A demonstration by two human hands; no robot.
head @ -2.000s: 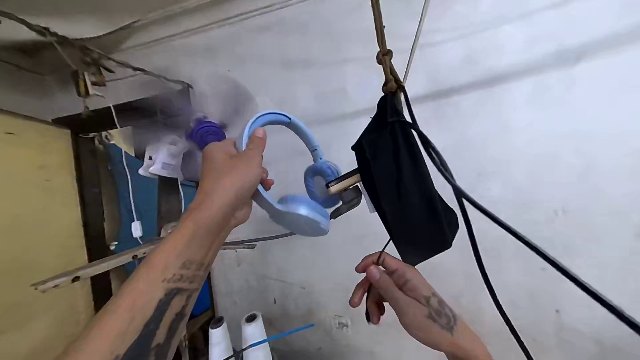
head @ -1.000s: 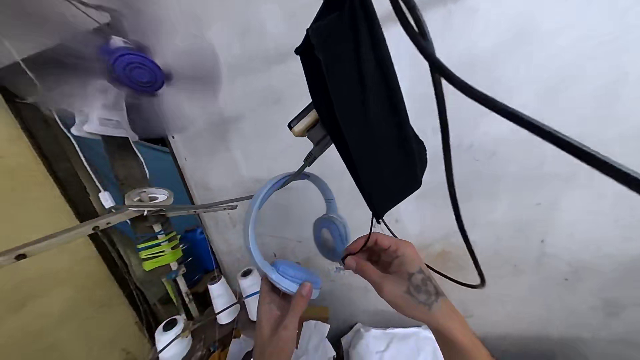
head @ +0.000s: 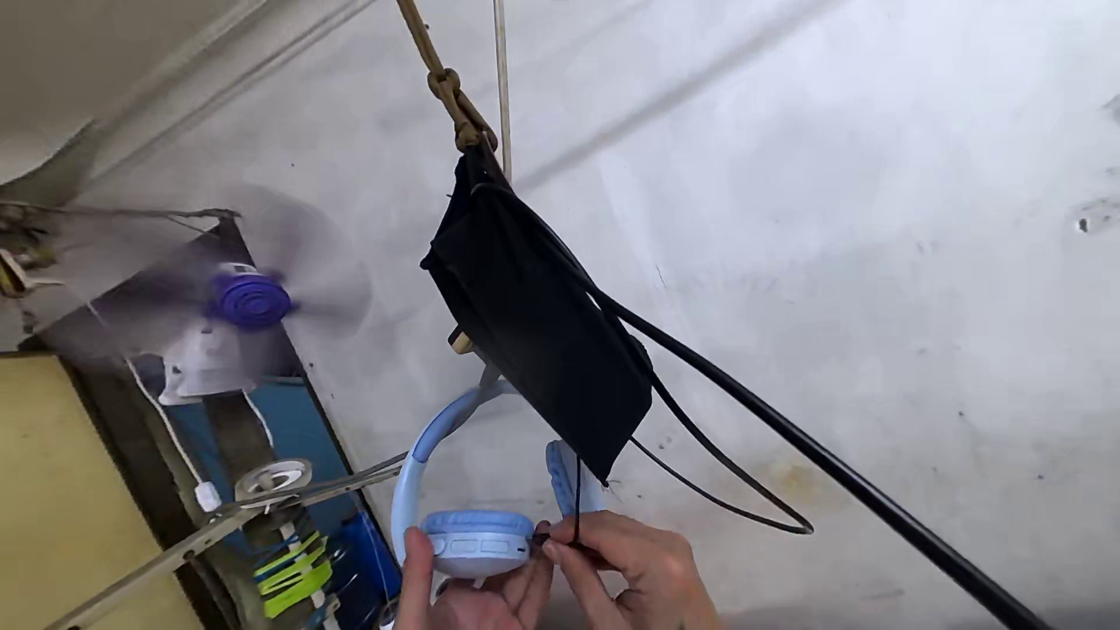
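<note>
Light blue over-ear headphones (head: 479, 544) are held low in the middle of the view by my left hand (head: 477, 595), its thumb against the near ear cup. That cup's edge shows buttons and a small port. My right hand (head: 634, 564) pinches the end of a thin black cable (head: 577, 499) right beside the port; whether the plug is inside cannot be seen. Above both hands hangs a black fabric pouch (head: 547, 324), which hides part of the headband and the far cup. The thin cable comes down from behind the pouch.
A knotted brown cord (head: 446, 87) holds the pouch. A thick black cable (head: 787, 429) slants down to the right. At left are a spinning fan with a purple hub (head: 254, 299), a metal bar (head: 188, 547), a roll of tape (head: 273, 479) and neon yellow strips (head: 295, 577). A pale wall stands behind.
My left hand has brought the headphones down from beside the fan to below the pouch. The headphones have turned so a cup's edge with buttons faces me, and my right hand's cable end is now beside it.
</note>
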